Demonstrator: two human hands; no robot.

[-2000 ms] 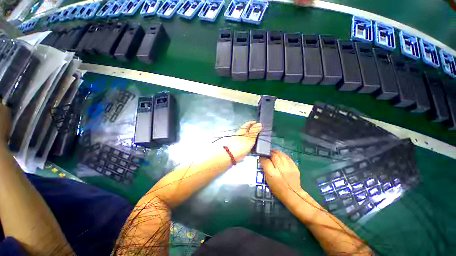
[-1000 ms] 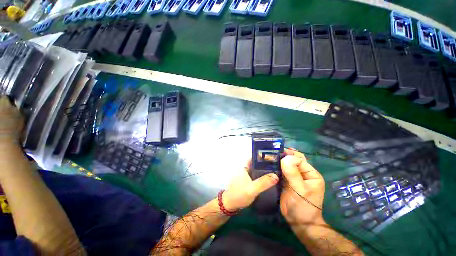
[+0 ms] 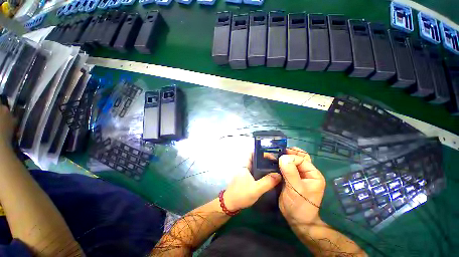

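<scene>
A dark housing (image 3: 265, 170) is held upright in front of me, its window end facing up towards me. My left hand (image 3: 250, 188) is closed around its lower left side, thumb across the front below the window. My right hand (image 3: 303, 183) is at its right side, thumb and index fingertips together at the window's right edge. Whether a small pad is between those fingertips cannot be told. The housing's lower part is dark and partly hidden by my hands.
Two housings (image 3: 170, 116) stand at left centre. Fanned die-cut sheets (image 3: 385, 185) lie at right, others (image 3: 121, 158) at left. A slanted interleaved stack (image 3: 43, 100) and a neighbour's arm (image 3: 30, 201) are far left. Housings (image 3: 277, 42) and blue frames (image 3: 401, 17) line the green surface beyond the pale strip.
Two seconds ago the housing was farther forward with its long side showing; it has come nearer, window end up. Since one second ago my right fingertips have shifted slightly at the window.
</scene>
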